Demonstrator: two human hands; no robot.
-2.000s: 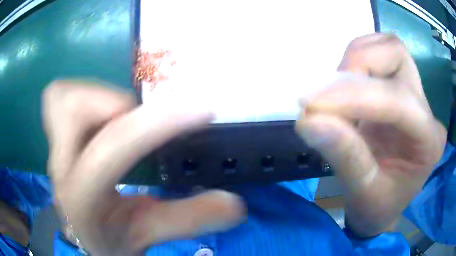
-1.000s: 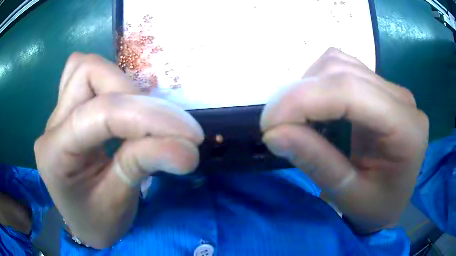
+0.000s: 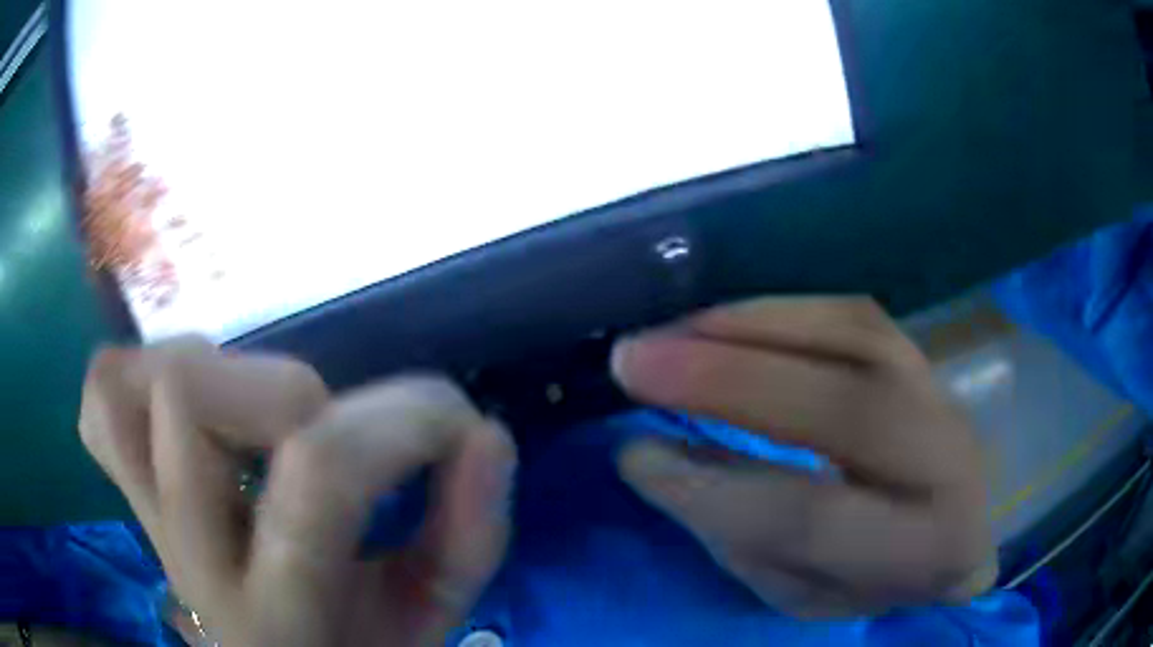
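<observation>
A black bar-shaped fixture point(image 3: 556, 297) lies along the near edge of the white tray point(image 3: 860, 108), slanting up to the right. A shiny screw shows near its right end, and a tiny bright spot on its darker near part. Small copper parts point(image 3: 124, 217) are heaped at the tray's left side. My left hand point(image 3: 304, 493) is blurred over the fixture's left part, thumb and index finger curled close together; whether they pinch anything is hidden. My right hand point(image 3: 809, 455) is at the fixture's near right side, thumb and index finger apart, with no part visible between them.
The shiny green bench surface point(image 3: 999, 139) lies around the tray. A blue smock sleeve point(image 3: 1094, 303) is at the right edge, with grey floor and a yellow line below it. My own blue smock point(image 3: 569, 544) is beneath my hands. A rail shows at the upper left.
The view has turned, so the tray and fixture now slant and sit further left. My right thumb and index finger have parted. My left hand has shifted lower in view.
</observation>
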